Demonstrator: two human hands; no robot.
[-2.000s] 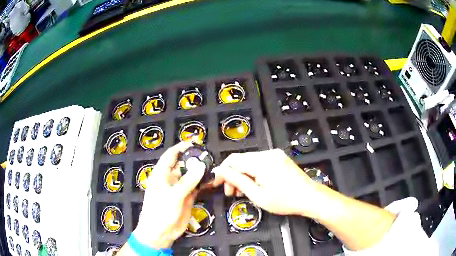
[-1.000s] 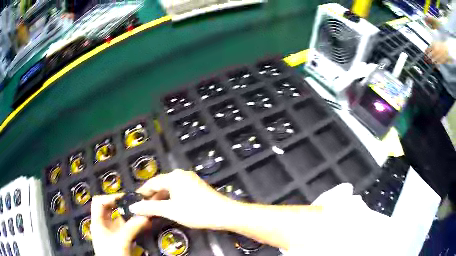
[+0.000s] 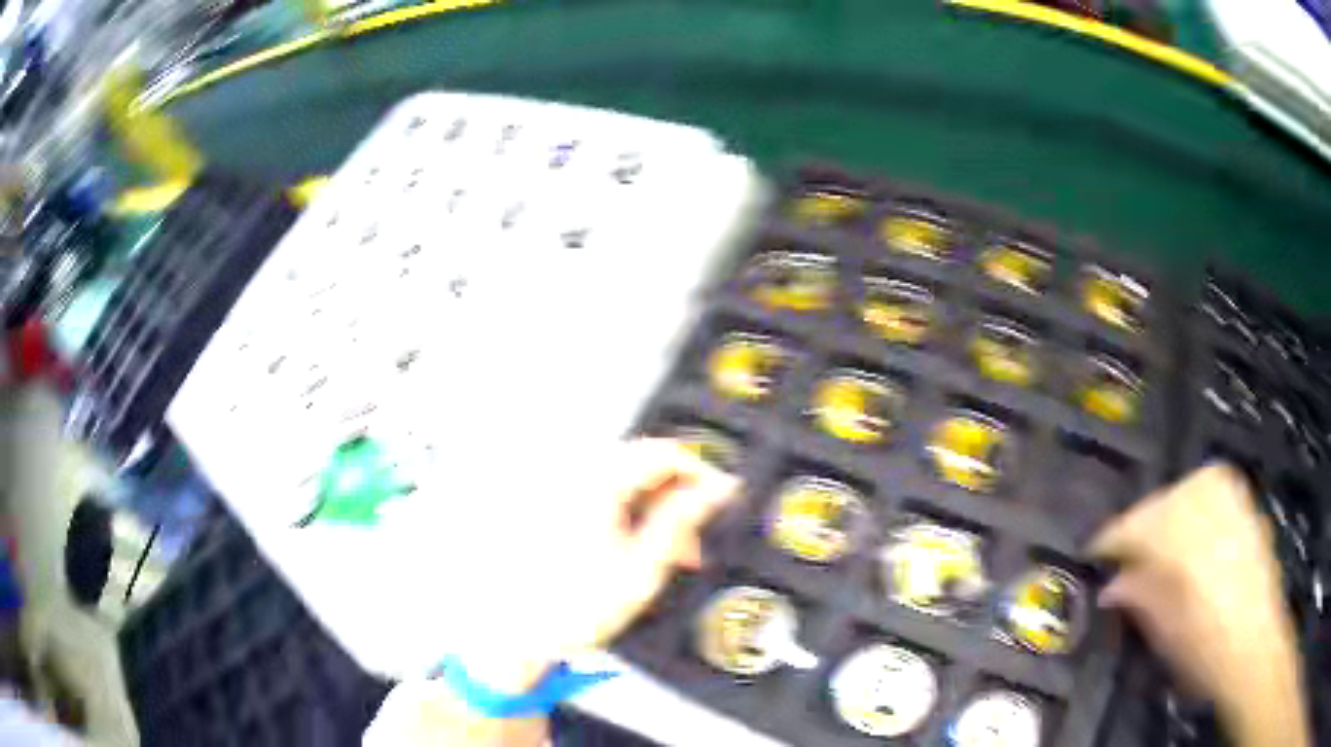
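The picture is blurred. The near black foam tray [image 3: 1080,467] holds round housings, yellow inside with silvery rims, such as one in the middle [image 3: 854,404]. The white tray [image 3: 584,336], with rows of small mottled discs, lies left of it. My left hand [image 3: 642,540], fingers curled, is over the white tray's right edge; I cannot tell if it holds anything. My right hand [image 3: 1204,577] is at the near black tray's right side, fingertips pointing left beside a housing [image 3: 1045,606]; what is between its fingers is hidden or blurred.
Part of the right-hand black tray with dark units [image 3: 1238,387] shows at the right edge. A green marker [image 3: 358,482] sits near the white tray's front-left corner. More black trays [image 3: 234,642] stand at the left. The green bench [image 3: 861,95] has a yellow edge behind.
The view has swung left, bringing the white tray fully in and leaving the fan out. My hands were together at a dark round unit; now they are apart and that unit cannot be made out.
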